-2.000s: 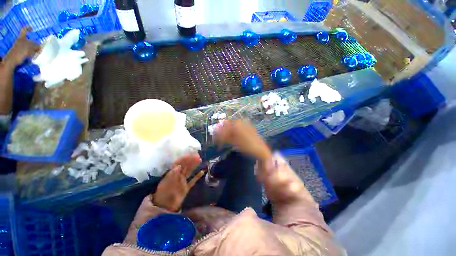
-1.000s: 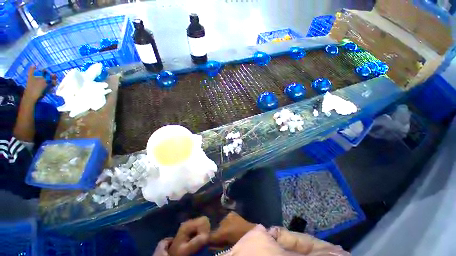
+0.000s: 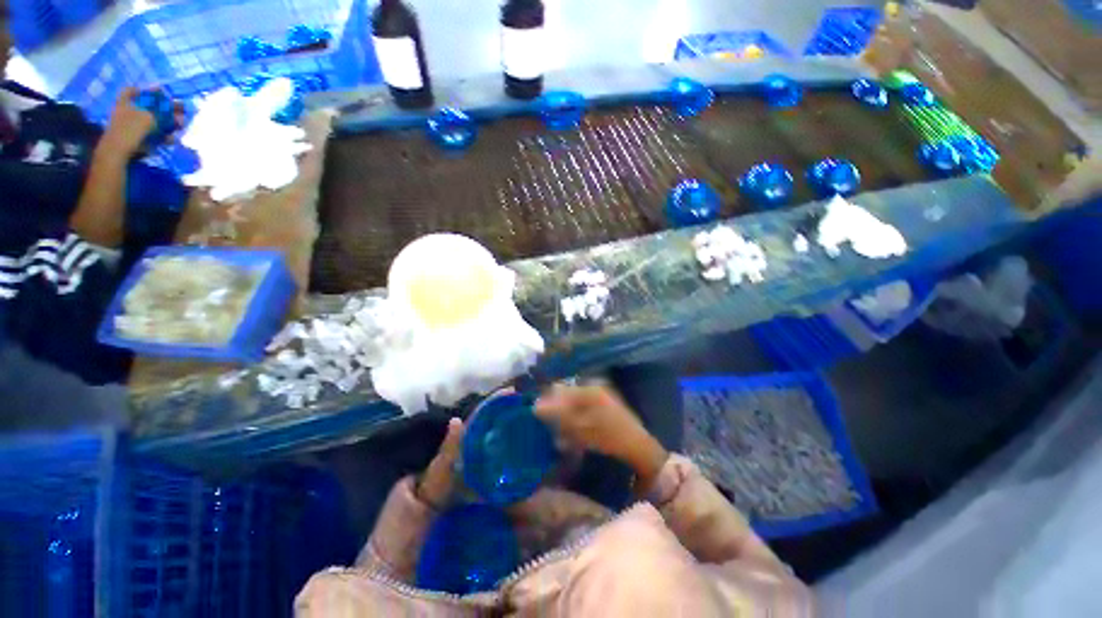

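Note:
A round, shiny blue cup (image 3: 508,449) is held above the lap, its open side towards me. My left hand (image 3: 444,465) is at its left edge, partly hidden behind it. My right hand (image 3: 595,423) has its fingers at the upper right rim. A second blue cup (image 3: 467,549) rests in the lap just below. The white tub (image 3: 445,260) with pale yellow inside stands on a crumpled white cloth (image 3: 465,372) on the bench edge. Small white pieces (image 3: 317,360) lie left of it, and smaller piles (image 3: 586,296) lie to its right.
Blue items (image 3: 692,200) stand spaced along the brown mesh belt (image 3: 411,205). Two dark bottles (image 3: 523,54) stand at its far edge. A shallow blue tray (image 3: 268,308) and a coworker's hand (image 3: 131,121) are at left. A lower blue crate (image 3: 846,453) is right of my lap.
A blue cup is now between my hands, which were close together low in the lap a second ago. My hands have come up and the lap cup shows again. The whole view has shifted.

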